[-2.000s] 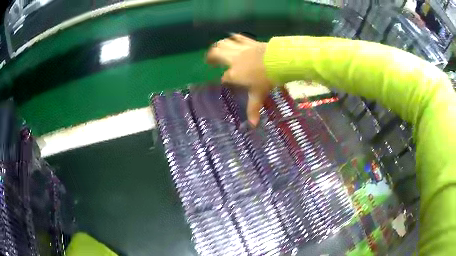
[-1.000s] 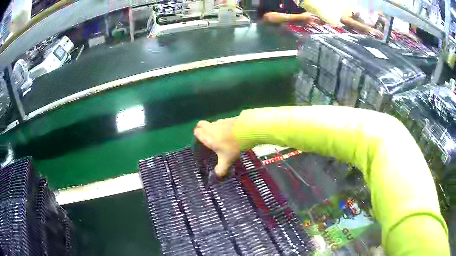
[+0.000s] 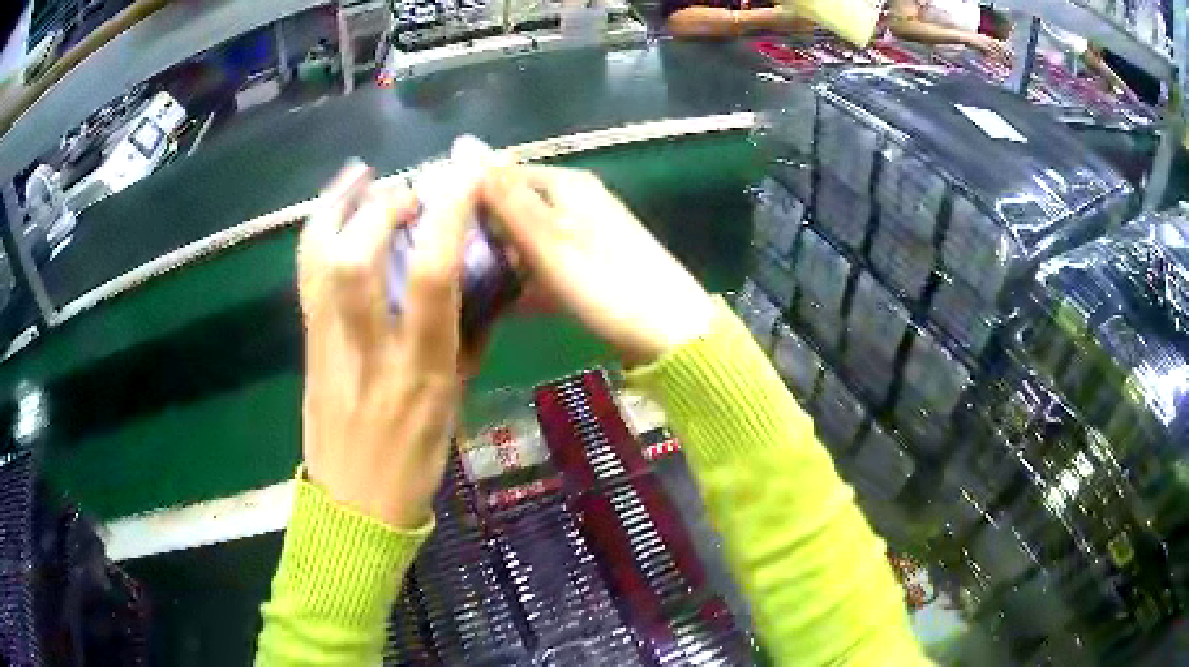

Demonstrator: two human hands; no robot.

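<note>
My left hand [image 3: 385, 326] and my right hand [image 3: 580, 248] are raised together above the far end of the packed board rows [image 3: 522, 580]. Between them they hold a board stack [image 3: 485, 280], dark purple edge-on and mostly hidden by my fingers. The packed rows are dark purple-grey and ribbed, standing on edge. A red row with a line of white marks [image 3: 610, 489] lies at their right side. At the far end of the middle rows a pale gap with red marks [image 3: 502, 456] shows.
A glossy green belt [image 3: 222, 371] with pale edge strips runs behind the rows. Tall wrapped stacks [image 3: 900, 248] with a white label stand at the right. Another dark stack [image 3: 52, 560] is at the left edge. Another person's arms [image 3: 743, 20] show at the top.
My right hand has lifted away from the rows with a board stack. My left hand has come into view and meets it. A gap now shows at the far end of the rows.
</note>
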